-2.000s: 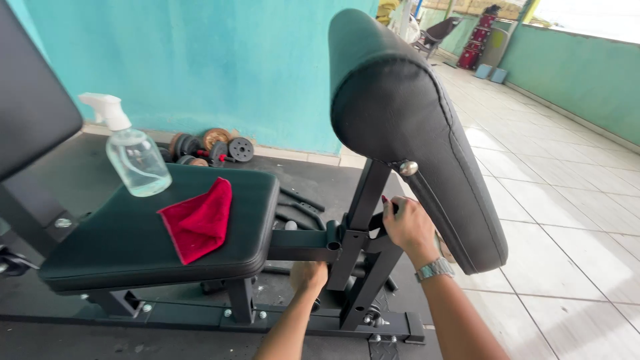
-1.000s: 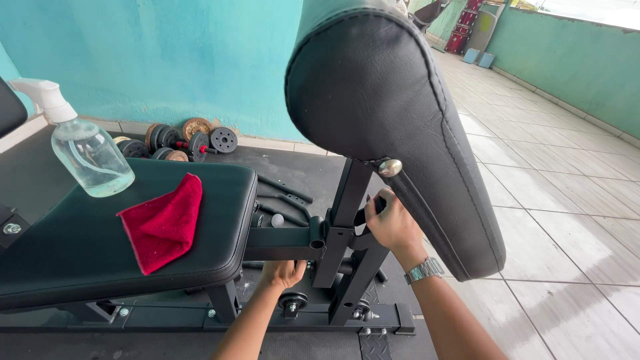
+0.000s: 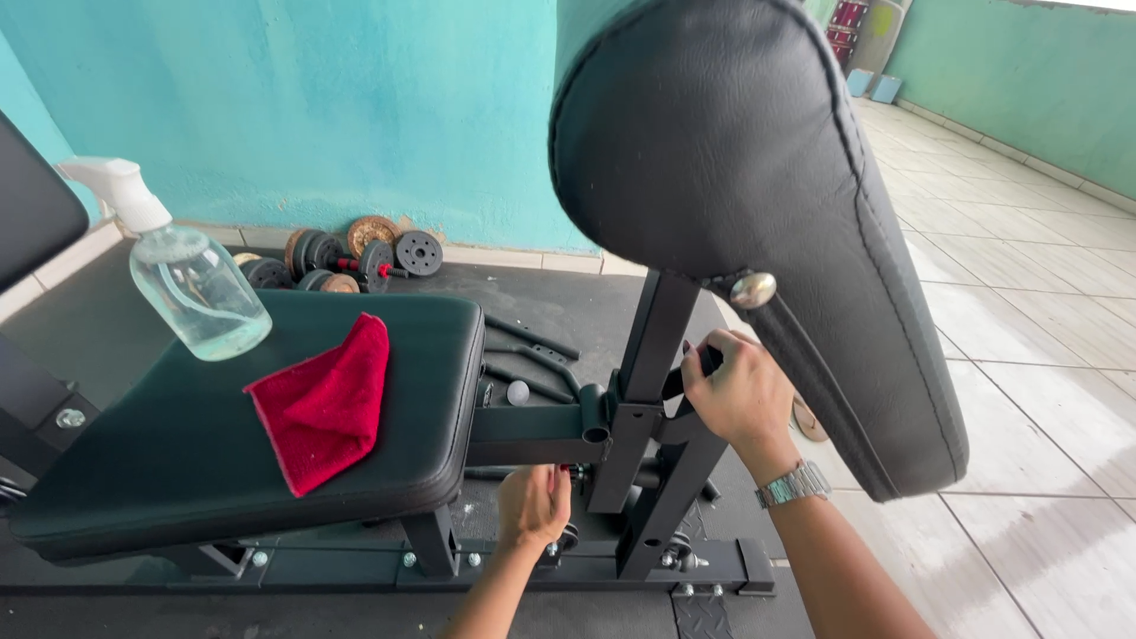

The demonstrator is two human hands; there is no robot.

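My right hand [image 3: 741,386], a metal watch on its wrist, curls around a black metal part of the bench frame behind the upright post [image 3: 657,337]. Above it is the black padded arm rest [image 3: 754,177], fixed to that post. Lower down, my left hand [image 3: 535,504] pinches a small dark knob [image 3: 579,475] at the side of the post, largely hidden by the fingers. To the left, the black seat pad [image 3: 177,453] bears a folded red cloth [image 3: 333,408] and a clear spray bottle [image 3: 200,288] with a white head, part full of liquid.
Dumbbells and weight plates [image 3: 377,257] lie by the turquoise wall [image 3: 355,106]. Black metal bars [image 3: 532,342] rest on the dark mat behind the seat. The bench's base beam [image 3: 328,564] runs along the floor. A sandal [image 3: 808,419] lies on the pale tiles at right.
The view has come closer to the arm rest and post. My right hand stays on the frame behind the post, and my left hand stays low by the post.
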